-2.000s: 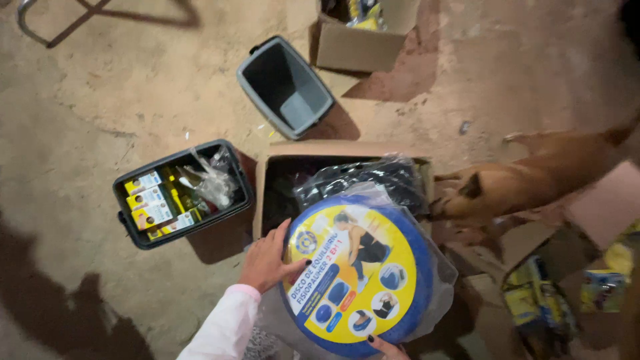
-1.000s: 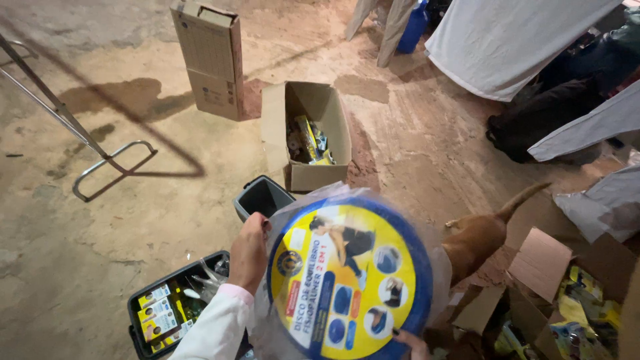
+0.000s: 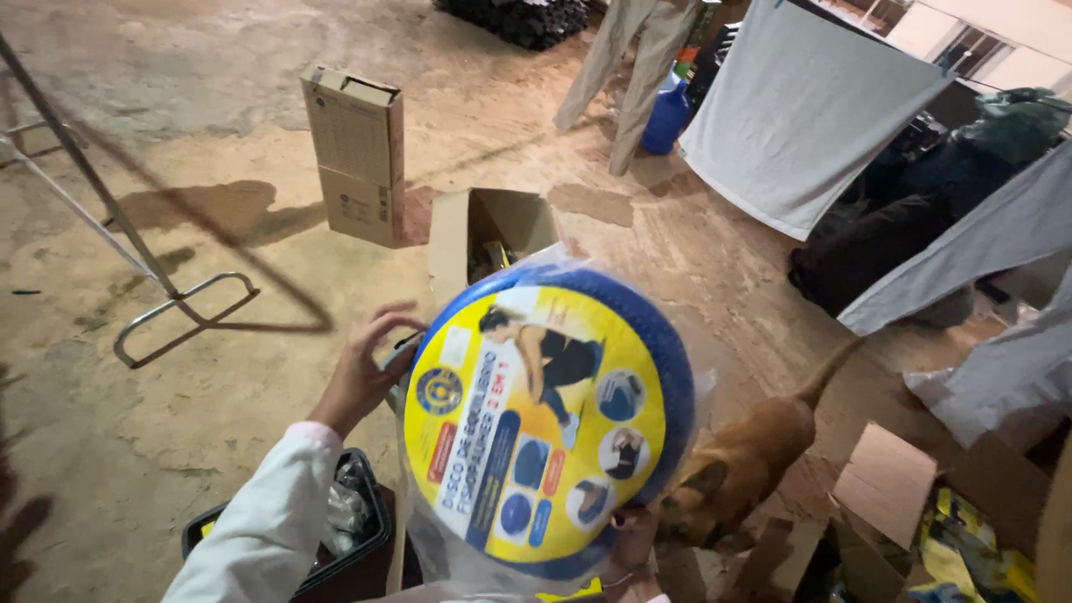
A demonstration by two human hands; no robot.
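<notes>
A blue balance disc (image 3: 670, 368) with a round yellow printed insert, wrapped in clear plastic, fills the middle of the view, its printed face toward me. My left hand (image 3: 368, 364) is at the disc's upper left edge, fingers curled; whether it grips the disc or the plastic cannot be told. My right hand (image 3: 634, 540) holds the disc from its lower right edge, mostly hidden behind it. Below my left sleeve stands a black bin (image 3: 381, 502) with plastic-wrapped items in it, partly covered by my arm.
An open cardboard box (image 3: 448, 239) stands beyond the disc, near a tall closed carton (image 3: 356, 159). A metal rack leg (image 3: 184, 310) is at left. A brown dog (image 3: 754, 452) stands at right, beside opened boxes (image 3: 888, 481) of yellow packages. White cloth (image 3: 812, 109) hangs at upper right.
The view has tilted up and away from the bins. My left hand has shifted on the disc's edge, its fingers now curled above the rim; the disc remains in my hands.
</notes>
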